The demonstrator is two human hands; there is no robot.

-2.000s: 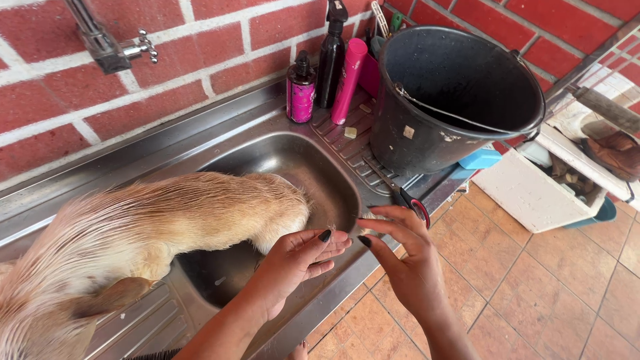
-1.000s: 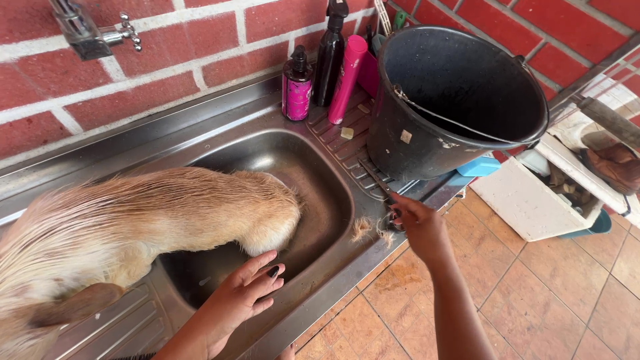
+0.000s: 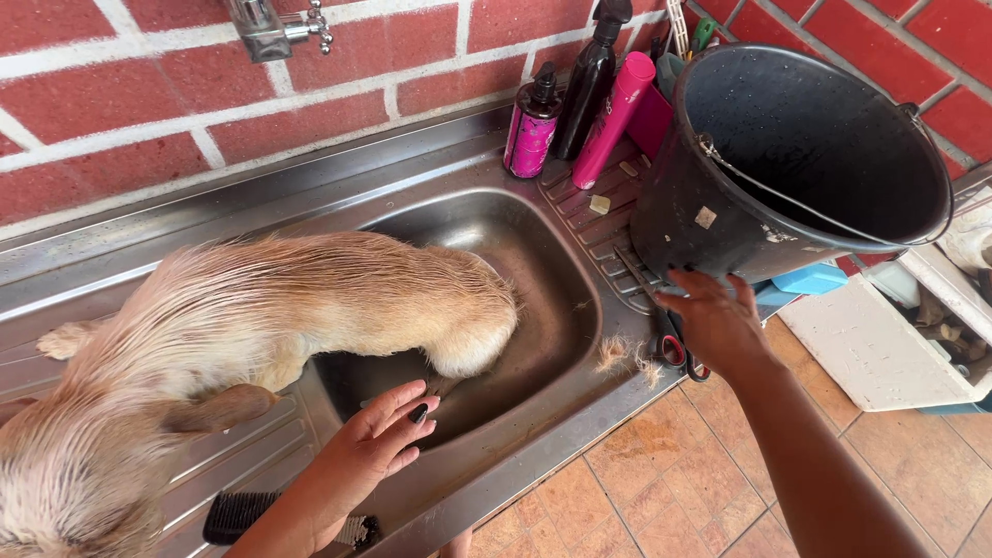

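Observation:
A wet, light-brown dog (image 3: 310,302) stands across the ribbed drainboard, its hind end over the steel sink basin (image 3: 535,310). My left hand (image 3: 380,438) is empty, fingers apart, just in front of the dog's hind part. Under my left forearm lies a black comb (image 3: 240,515), partly hidden. My right hand (image 3: 717,318) is spread with nothing in it, over the sink's right edge beside scissors (image 3: 668,349) with black and red handles. Tufts of cut hair (image 3: 616,353) lie on the rim left of the scissors.
A large black bucket (image 3: 697,201) stands on the right drainboard. Behind it are a pink-labelled pump bottle (image 3: 531,128), a black spray bottle (image 3: 585,93) and a pink bottle (image 3: 612,124). A tap (image 3: 267,35) juts from the brick wall. A white box (image 3: 876,349) sits at right.
The scissors were in my right hand earlier; now they lie on the sink's edge and the hand is spread. Hair tufts lie on the rim where none showed two seconds ago.

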